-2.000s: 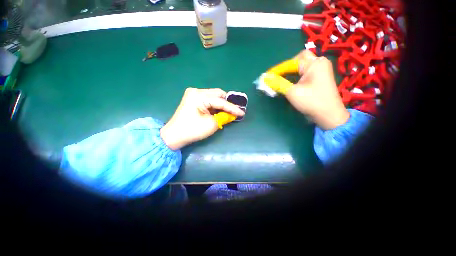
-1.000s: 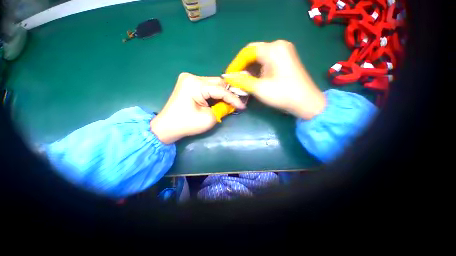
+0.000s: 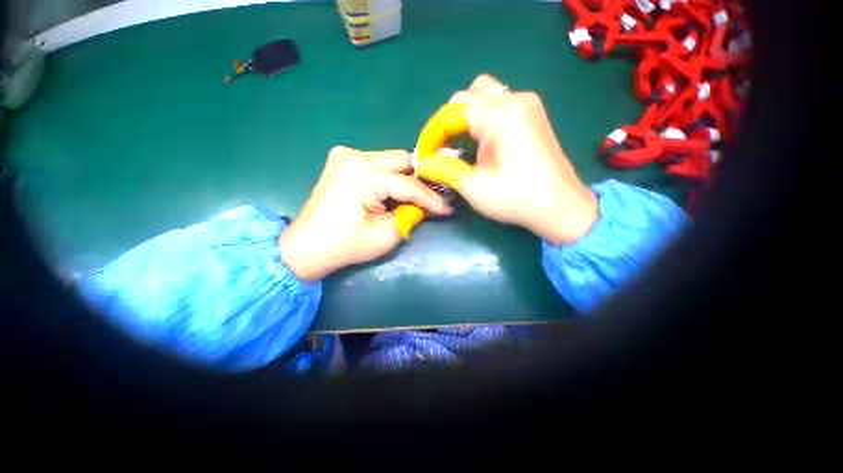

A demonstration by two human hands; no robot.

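Note:
My left hand point(image 3: 356, 208), with a yellow finger cot showing, holds a small dark watch case point(image 3: 445, 192) above the green bench. Most of the case is hidden by the fingers. My right hand point(image 3: 504, 152) has yellow finger cots on thumb and index finger. These two fingers pinch a small white cloth point(image 3: 416, 163) at the far edge of the case. Only a bit of the cloth shows, and its contact with the case is partly hidden.
A heap of red spring clamps point(image 3: 652, 88) lies at the right. A white bottle point(image 3: 372, 20) stands at the far side, cut by the picture's edge. A black key fob point(image 3: 274, 57) lies at the far left. The bench point(image 3: 185, 139) has a white far strip point(image 3: 120, 20).
My right hand has moved left from beside the clamps to the case, bringing the white cloth to it. The left hand keeps its grip. The camera view has shifted.

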